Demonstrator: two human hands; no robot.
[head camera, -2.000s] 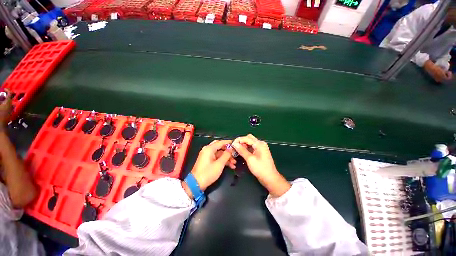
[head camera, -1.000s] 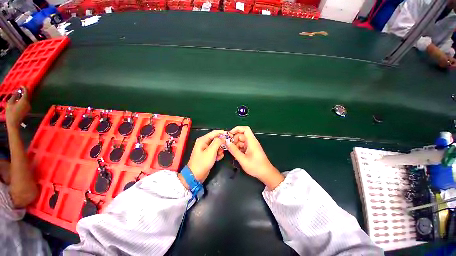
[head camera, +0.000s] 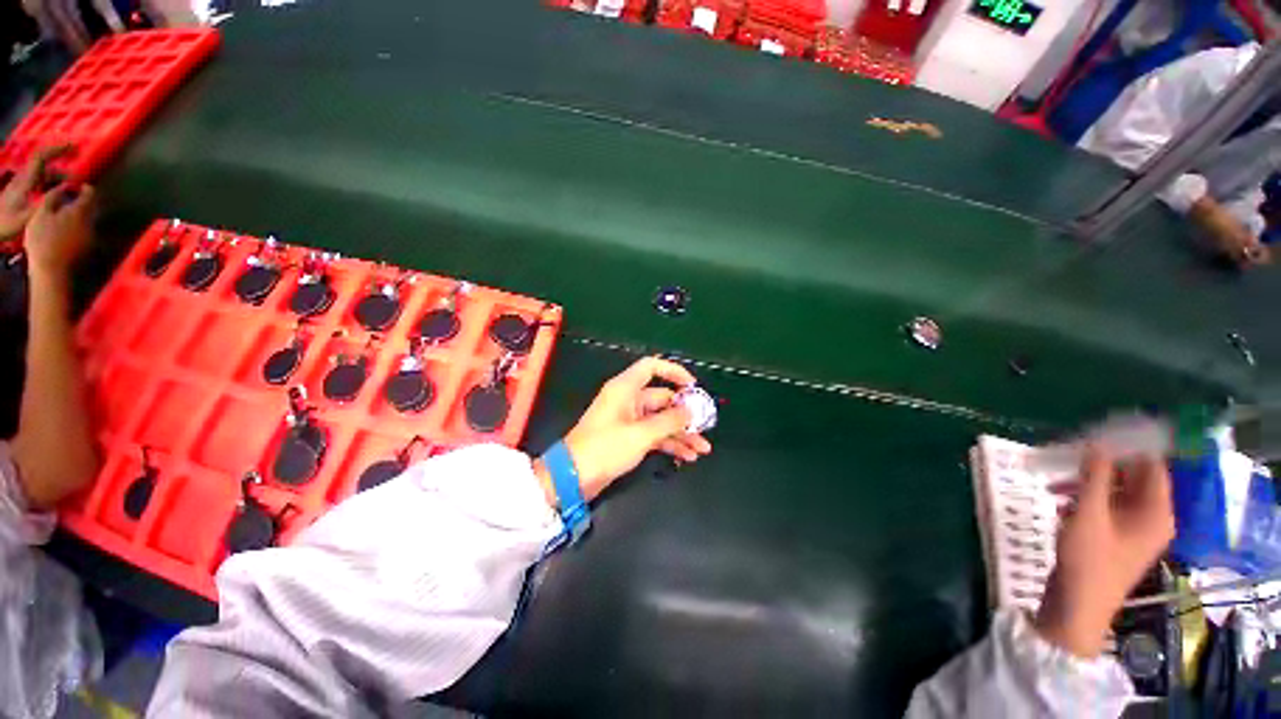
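Note:
My left hand (head camera: 635, 421), with a blue band on the wrist, holds a small round silvery-white module (head camera: 698, 409) at its fingertips above the dark bench edge. My right hand (head camera: 1117, 527) is at the right, over the white perforated tray (head camera: 1014, 527). Its fingers are around the translucent barrel of the glue syringe (head camera: 1132, 433), which has a green cap at the rear; hand and syringe are blurred. The syringe's tip cannot be made out.
A red tray (head camera: 205, 485) partly filled with black discs lies at left. Round modules (head camera: 672, 299) (head camera: 924, 332) lie on the green belt (head camera: 815, 253). A co-worker's hands (head camera: 59, 225) are at the far left by another red tray (head camera: 120, 84). Another person (head camera: 1219, 211) is at upper right.
My right hand has left the module and moved right to the syringe. My left hand now holds the module alone. The view has tilted, and the belt parts have shifted slightly left.

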